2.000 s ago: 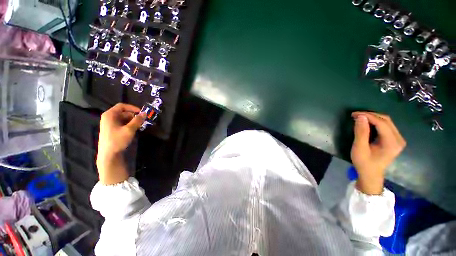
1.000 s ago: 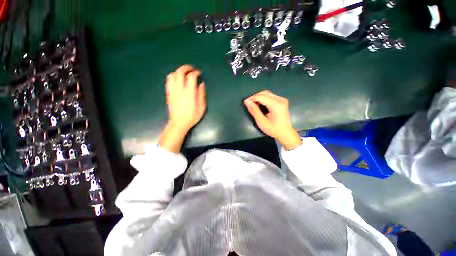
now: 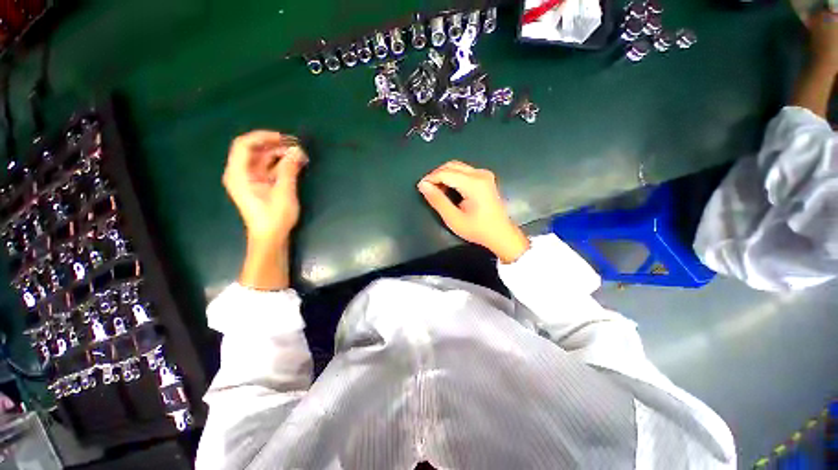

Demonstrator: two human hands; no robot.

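Observation:
My left hand (image 3: pixel 265 184) is above the green mat (image 3: pixel 363 207), left of centre, with thumb and fingertips close together. A thin trace shows at its fingertips, too blurred to name. My right hand (image 3: pixel 470 204) is near the mat's front edge, its thumb and index finger pinched together with nothing visible between them. Silver spring clips (image 3: pixel 432 87) lie in a loose pile beyond my hands. More clips stand in a row (image 3: pixel 400 41) behind the pile. A black tray (image 3: pixel 152 266) at the left holds rows of clipped units (image 3: pixel 96 326).
A dark shallow box with a white pad (image 3: pixel 574 23) and red stick (image 3: pixel 542 11) is at the far edge. Small round silver parts (image 3: pixel 636 27) lie beside it. Another person's sleeve (image 3: pixel 772 207) is at the right, near a blue stool (image 3: pixel 643 243).
My left hand has gone from the tray, leaving a clipped unit there, to above the mat, its fingers now drawn together. The view has swung right. My right hand keeps its pinched pose.

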